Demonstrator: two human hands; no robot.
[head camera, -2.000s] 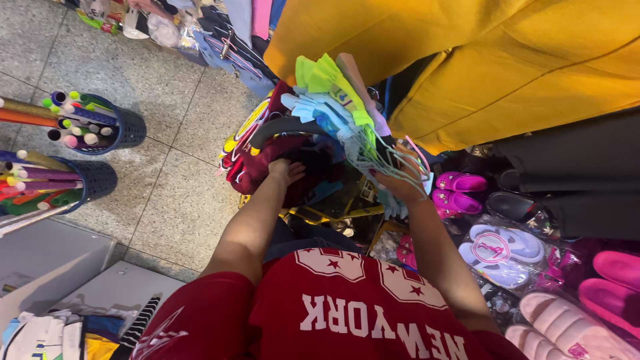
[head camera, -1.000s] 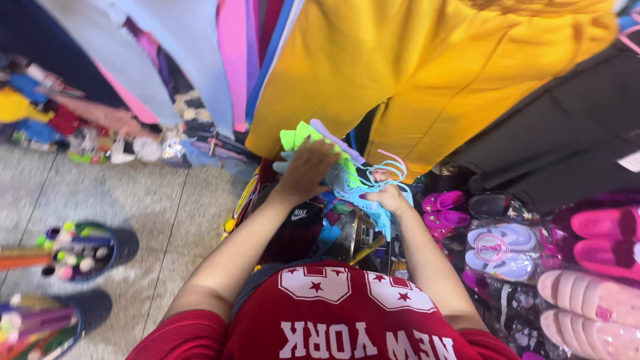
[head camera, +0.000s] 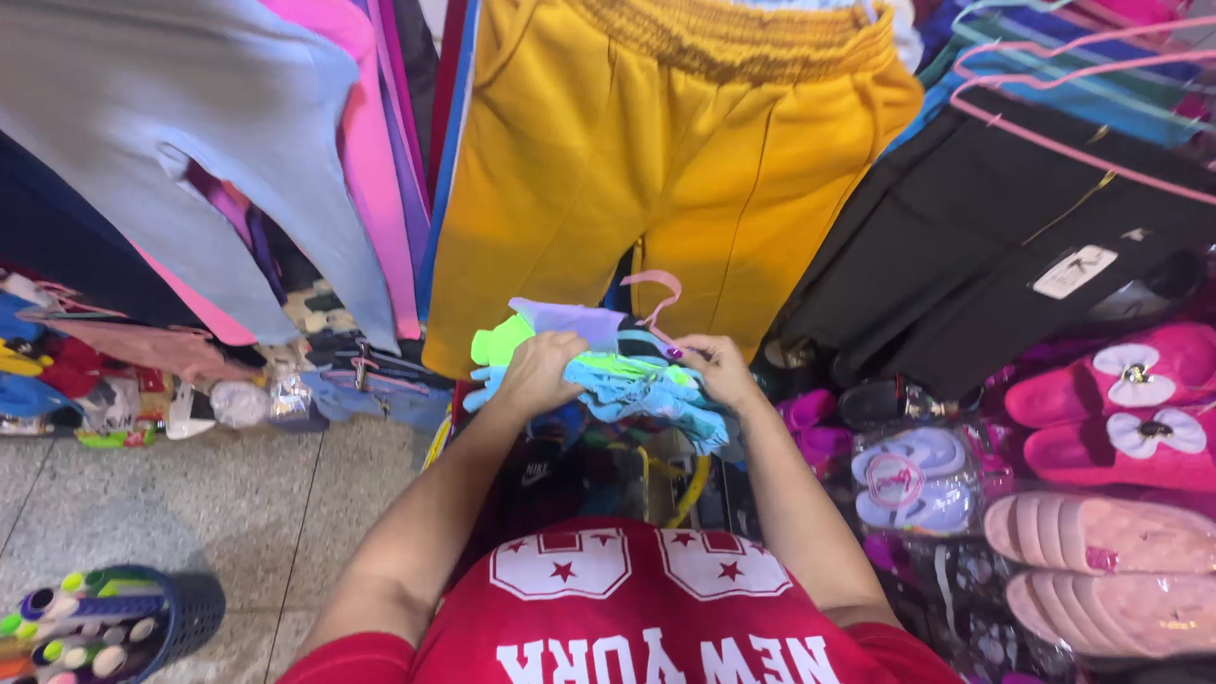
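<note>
A bundle of light blue, neon green and lilac garments (head camera: 646, 394) on hangers is between my hands, in front of the hanging yellow trousers (head camera: 655, 180). My left hand (head camera: 543, 375) grips the bundle's left part, over the green and blue cloth. At its right end my right hand (head camera: 714, 370) holds the garments near the base of a pink hanger hook (head camera: 657, 290). Dark folded clothing (head camera: 537, 475), one piece with a Nike mark, lies below the bundle, partly hidden by my forearm.
Light blue trousers (head camera: 237, 133) hang on the left, black trousers (head camera: 959, 228) on the right. Pink slippers (head camera: 1092, 532) and wrapped lilac sandals (head camera: 912, 475) lie at the right. A blue basket (head camera: 185, 613) of coloured tubes stands on the tiled floor at lower left.
The bundle was over dark red clothing two seconds ago; it is now in front of the yellow trousers. My left hand has moved from the dark red clothing onto the bundle. The view has shifted forward.
</note>
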